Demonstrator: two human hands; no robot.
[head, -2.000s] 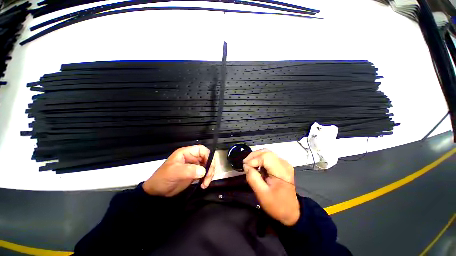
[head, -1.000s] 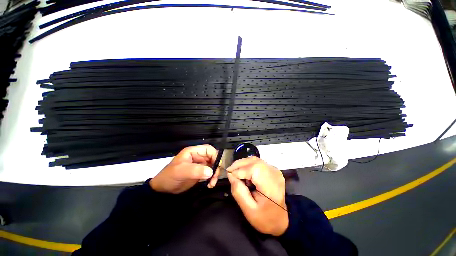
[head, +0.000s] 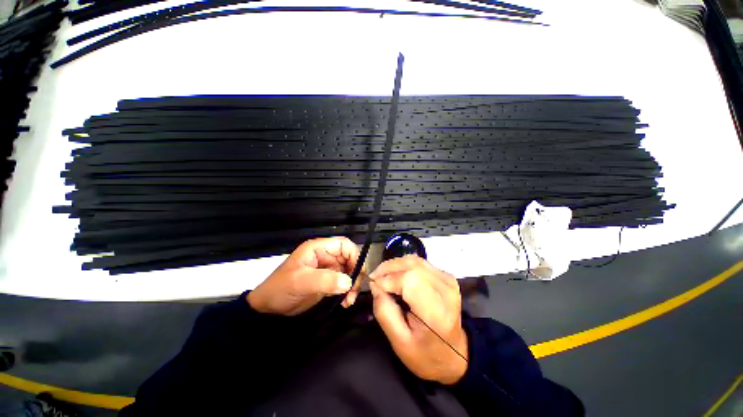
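My left hand (head: 312,277) is shut on the lower part of a narrow black strap (head: 385,167), which stands up from the fingers across the pile. My right hand (head: 421,313) pinches a very thin dark applicator (head: 437,335); its tail sticks out over the hand towards the wrist. The applicator's tip is close to the strap at my left fingertips; whether they touch cannot be told. The round paint pot (head: 403,245), black inside, is just beyond my right fingers and partly hidden by them. The wide pile of perforated black straps (head: 244,175) lies in front.
A crumpled white rag (head: 544,240) with dark marks and thin lines lies right of the pot on the white table (head: 326,69). Separate curved straps (head: 244,14) lie beyond the pile. A dense black heap (head: 20,85) is at the left edge.
Since two seconds ago, my right hand has moved from the pot to the strap at my left fingers. Over the last second the strap's upper end has shifted slightly right.
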